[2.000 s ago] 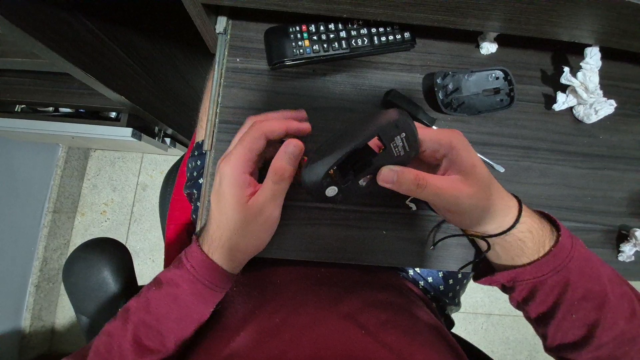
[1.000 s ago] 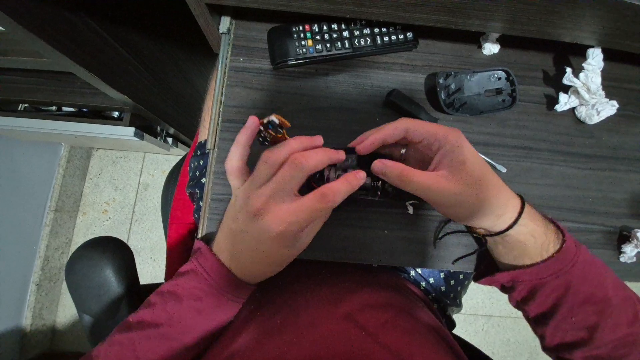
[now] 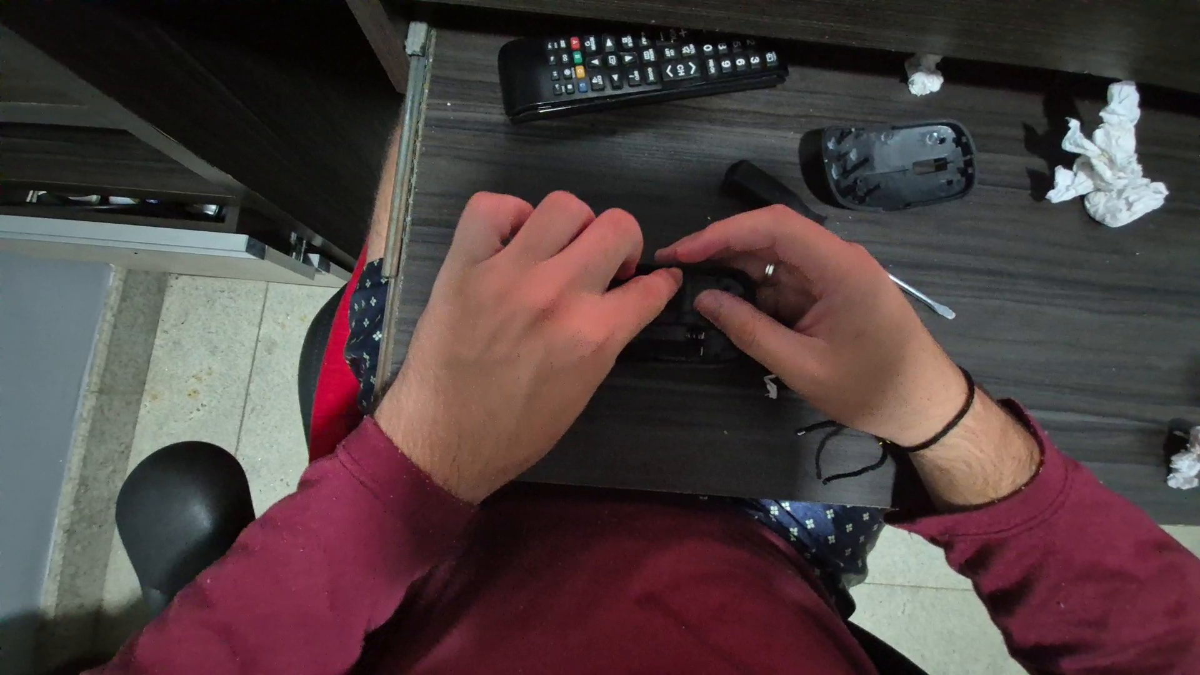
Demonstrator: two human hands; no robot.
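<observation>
Between my two hands, low over the dark wood-grain desktop, is a black computer mouse base point(image 3: 689, 339), partly covered by my fingers. My left hand point(image 3: 548, 319) is curled over its left part, thumb and fingertips at its upper edge. My right hand point(image 3: 797, 309) holds its right end, with the thumb on top and the fingers along the far side. What the left fingertips pinch is hidden. A black mouse shell point(image 3: 900, 167) lies with its inner side up beyond my right hand. A screwdriver lies partly under that hand, its black handle point(image 3: 764, 187) and metal tip point(image 3: 928, 298) showing.
A black remote control point(image 3: 642, 75) lies along the back. Crumpled white tissue point(image 3: 1106, 159) sits at the right, with a smaller piece point(image 3: 923, 75) behind and another point(image 3: 1186, 461) at the right edge. A metal rail point(image 3: 405, 187) edges the desktop's left side. A black armrest point(image 3: 187, 506) stands lower left.
My left hand, apart from the mouse base two seconds ago, has moved right and over it. The orange-brown object near my left fingers one second ago is no longer visible.
</observation>
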